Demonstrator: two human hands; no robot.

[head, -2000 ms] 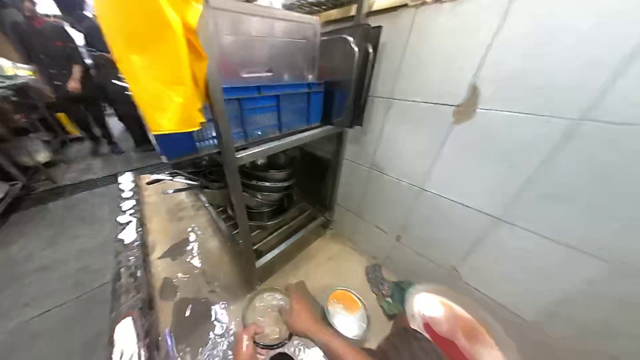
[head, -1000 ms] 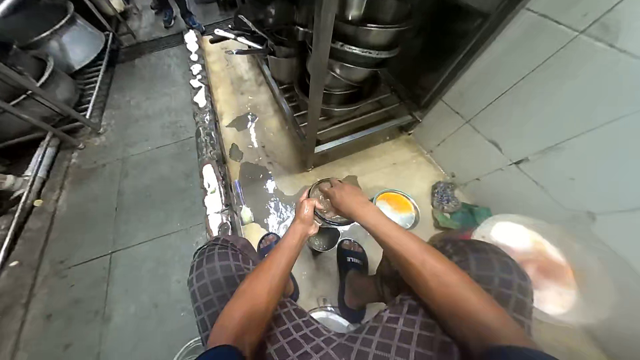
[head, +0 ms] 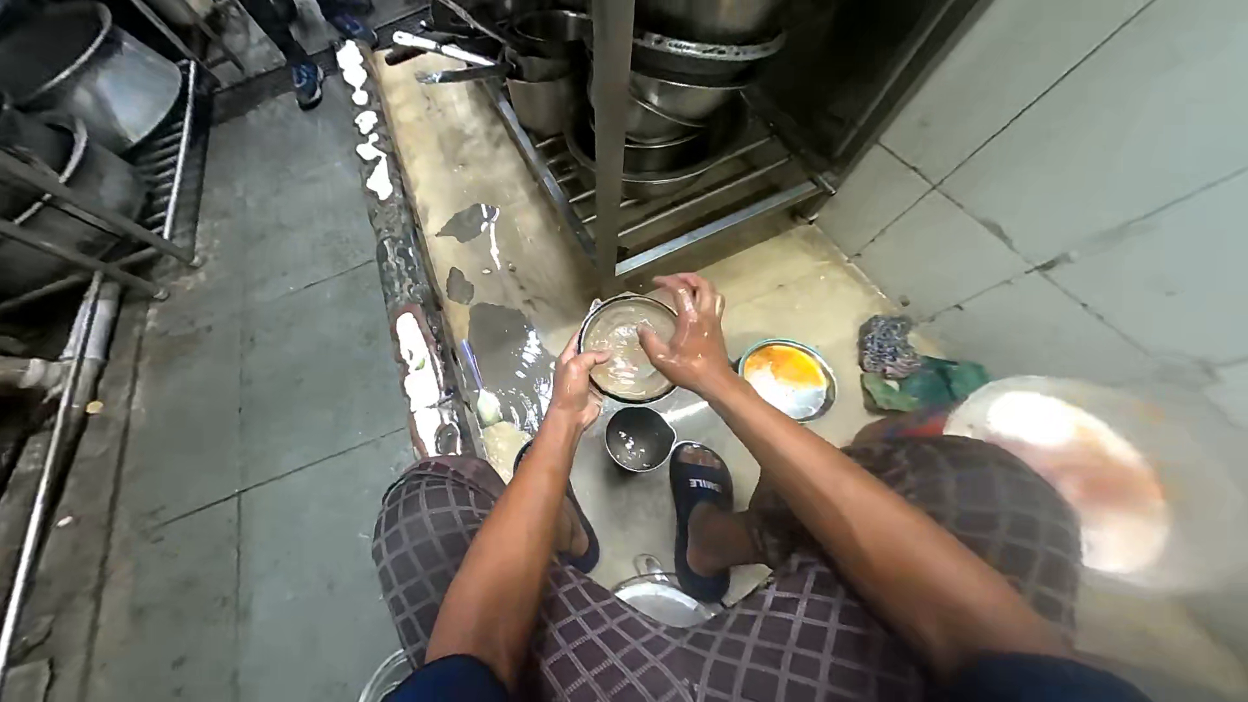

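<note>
My left hand (head: 577, 382) grips the left rim of a round metal bowl (head: 629, 349) that holds cloudy water, its thumb over the edge. My right hand (head: 690, 336) is at the bowl's right side, fingers spread and raised, the thumb over the water; whether it touches the rim I cannot tell. Just below the bowl, a small dark metal cup (head: 640, 439) stands on the wet floor between my feet. Right of my right wrist lies a round metal dish (head: 788, 380) with orange and whitish contents. A steel scrubber (head: 887, 346) and a green cloth (head: 924, 386) are farther right.
A metal rack (head: 609, 146) with stacked pots (head: 682, 97) stands ahead. A large tub (head: 1072, 478) of cloudy reddish water is at my right. A raised kerb (head: 395, 263) runs along the left. Large pots (head: 107, 83) sit on a low rack; another person's foot (head: 307, 83) shows beyond.
The view has tilted down since the oldest frame. My right hand has come up out of the bowl's middle to its right side, with fingers spread; my left hand stays on the rim.
</note>
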